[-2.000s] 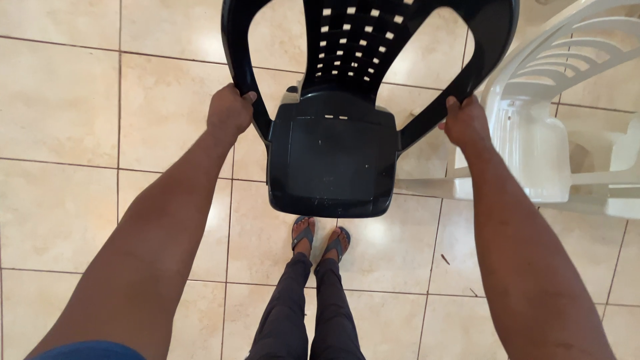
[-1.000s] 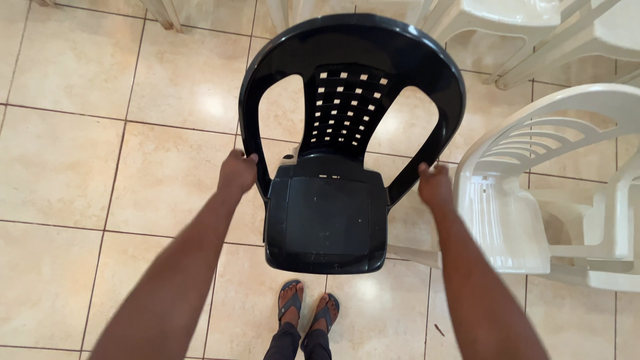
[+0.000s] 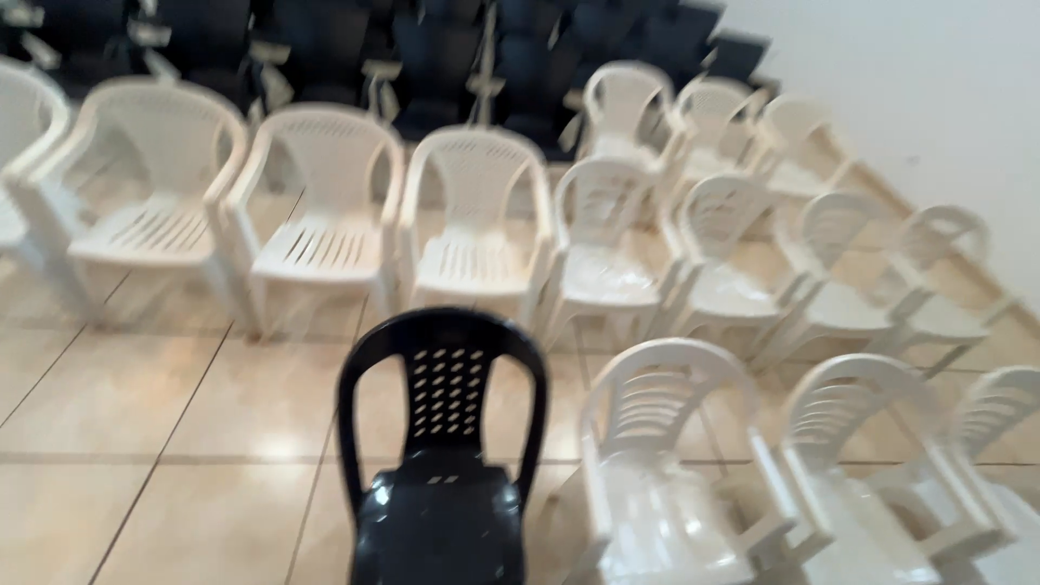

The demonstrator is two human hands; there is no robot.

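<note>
A black plastic chair (image 3: 439, 520) with a perforated back faces me at the bottom centre, its lower part cut off by the frame edge. Close at its right stands a white plastic armchair (image 3: 670, 520) with a slatted back, followed by others of the same kind. Neither of my hands is in the picture, so whether they touch the black chair cannot be told.
Behind is a row of white plastic armchairs (image 3: 471, 264), with more white chairs (image 3: 626, 106) at the back right. Dark seats (image 3: 439, 65) fill the far side. A white wall (image 3: 910, 97) bounds the right. The floor (image 3: 244, 398) is pale tile.
Both hands, earlier at the two sides of the black chair, have left the view. The view has tilted up strongly toward the rows of chairs.
</note>
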